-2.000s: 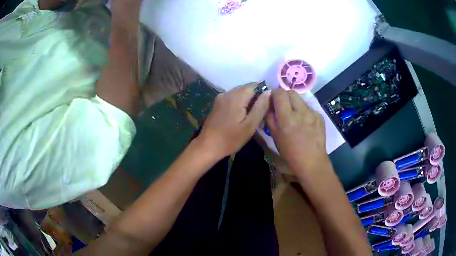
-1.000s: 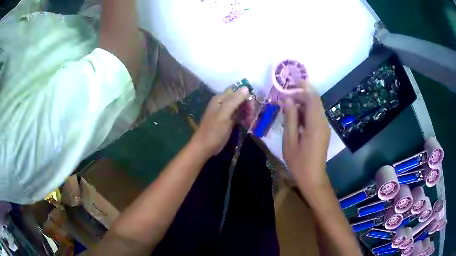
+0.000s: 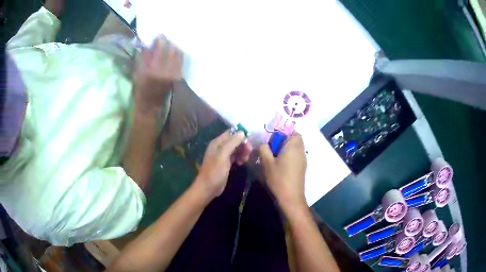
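A pink open fan half-assembly (image 3: 284, 123) lies over the white sheet, its round spoked head away from me and its blue battery cell (image 3: 276, 142) showing in the handle. My right hand (image 3: 286, 166) is closed around the handle, partly covering the cell. My left hand (image 3: 222, 158) pinches a small green circuit board (image 3: 241, 130) between thumb and fingers, just left of the handle. A thin wire shows at the left side of the open handle; I cannot tell where it ends.
A black tray (image 3: 356, 169) of dark green boards stands at the right. Several open fan assemblies (image 3: 395, 206) lie on the green surface at the lower right. A coworker in pale green (image 3: 74, 133) sits at the left, a hand over the white sheet's (image 3: 240, 58) left edge.
The view has shifted. My right hand has moved from the fan head down to the handle and grips it. My left hand still holds the board. The coworker's hand has come into view.
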